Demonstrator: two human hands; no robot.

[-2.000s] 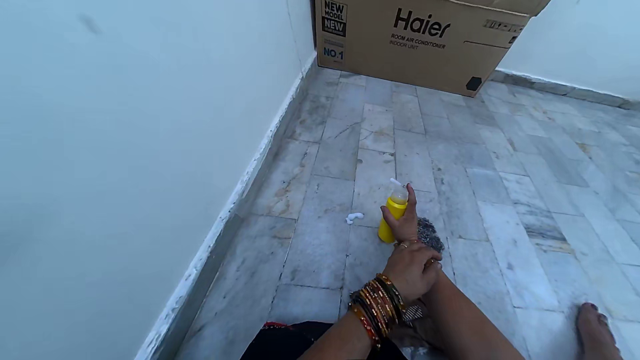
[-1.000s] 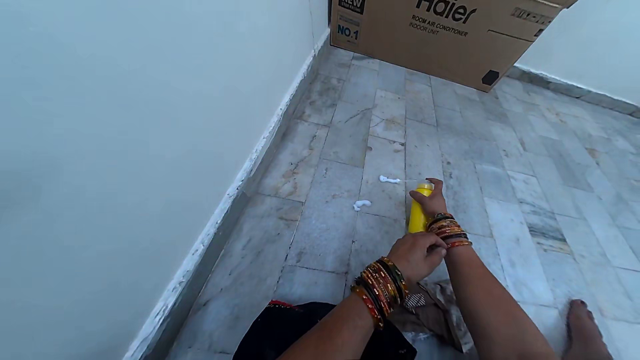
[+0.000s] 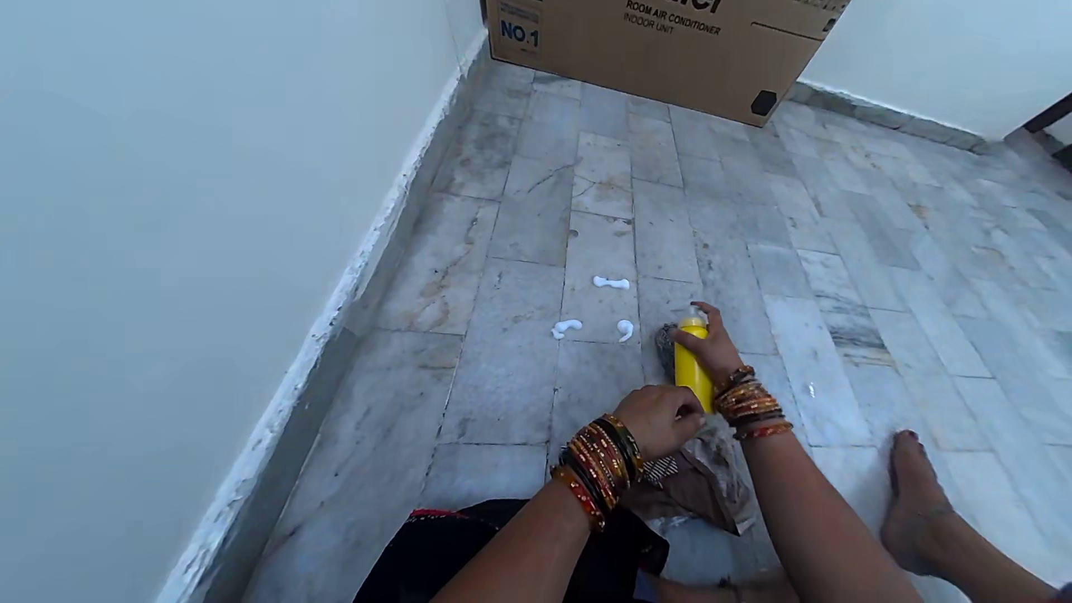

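Observation:
My right hand (image 3: pixel 712 339) is wrapped around the upper part of a yellow squeeze bottle (image 3: pixel 688 364) with a pale nozzle, its fingers near the cap. Beside the bottle's lower end is my left hand (image 3: pixel 662 419), fingers curled; whether it holds anything cannot be told. Both wrists wear stacks of bangles. A dark grey mesh scourer (image 3: pixel 666 347) lies on the floor behind the bottle, partly hidden. Left of it are three white blobs of cream or foam: a long one (image 3: pixel 610 283), a curved one (image 3: pixel 567 328) and a small one (image 3: pixel 626 331).
A crumpled brown cloth or bag (image 3: pixel 703 486) lies below my hands. A cardboard air conditioner box (image 3: pixel 653 59) stands at the back on the marble-tiled floor (image 3: pixel 511 360). The wall (image 3: pixel 209 209) runs along the left. A bare foot (image 3: pixel 913 502) rests at right.
A third white blob now shows on the floor, where one second ago two were visible. My left hand has come away from the right wrist to near the bottle's lower end.

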